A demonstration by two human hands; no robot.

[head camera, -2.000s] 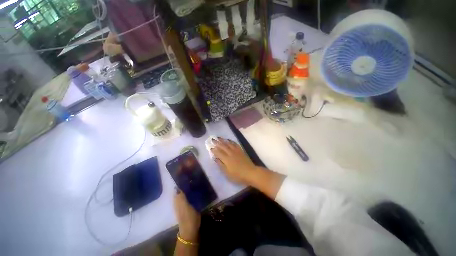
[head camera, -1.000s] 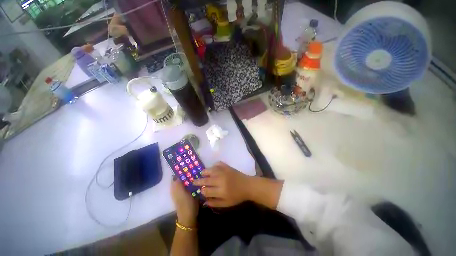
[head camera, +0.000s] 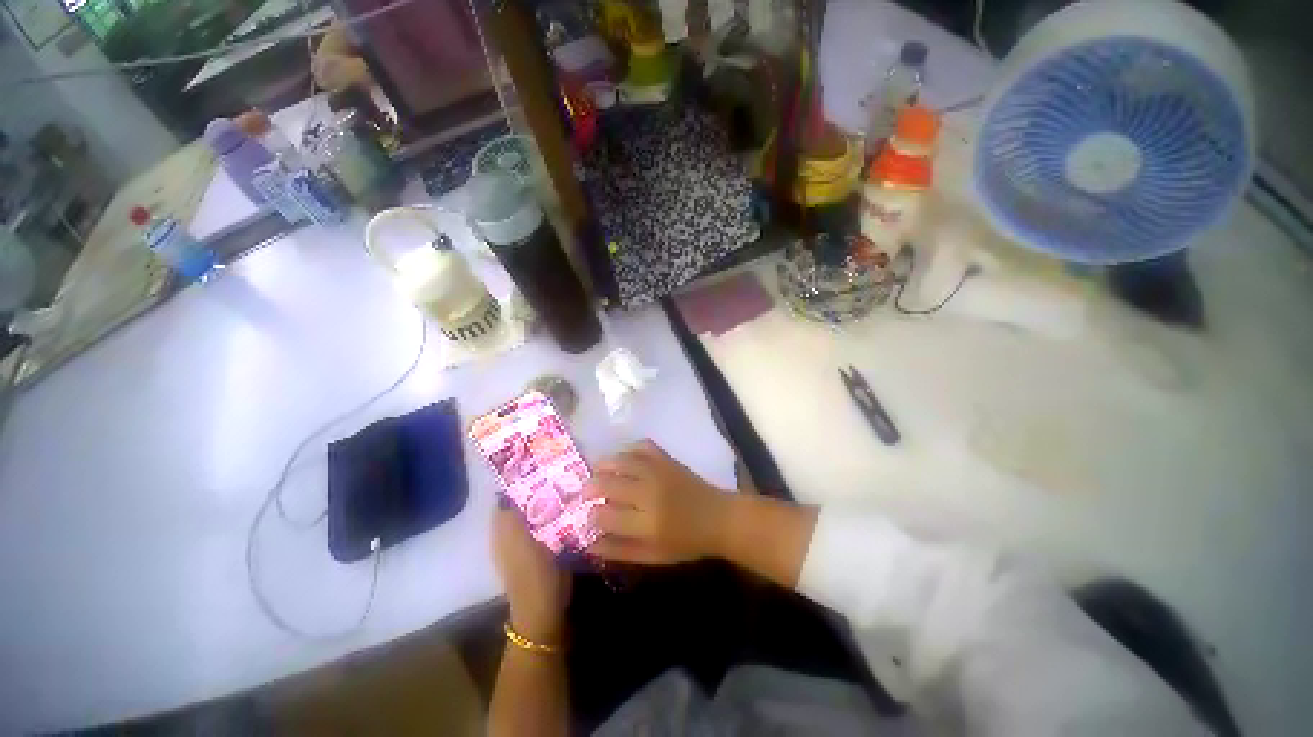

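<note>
A smartphone (head camera: 533,464) with a lit pink and white screen is held above the front edge of the left table. My left hand (head camera: 533,569) is shut on its lower end from below. My right hand (head camera: 655,504) is over the phone's lower right side, its fingers bent at the screen; it does not hold the phone as far as I can see. A second dark phone on navy cloth (head camera: 396,480) lies to the left with a white cable. A crumpled white tissue (head camera: 624,380) lies beyond my right hand.
A dark tumbler (head camera: 544,274) and a white jug (head camera: 449,295) stand at the back of the left table. On the right table are thread snips (head camera: 870,405), a glass bowl (head camera: 838,279), an orange-capped bottle (head camera: 901,180) and a desk fan (head camera: 1109,151). A speckled cloth (head camera: 670,202) is in the shelf.
My right hand has left the tissue and come to the phone. The phone screen has gone from dark to app icons, then to a pink and white page.
</note>
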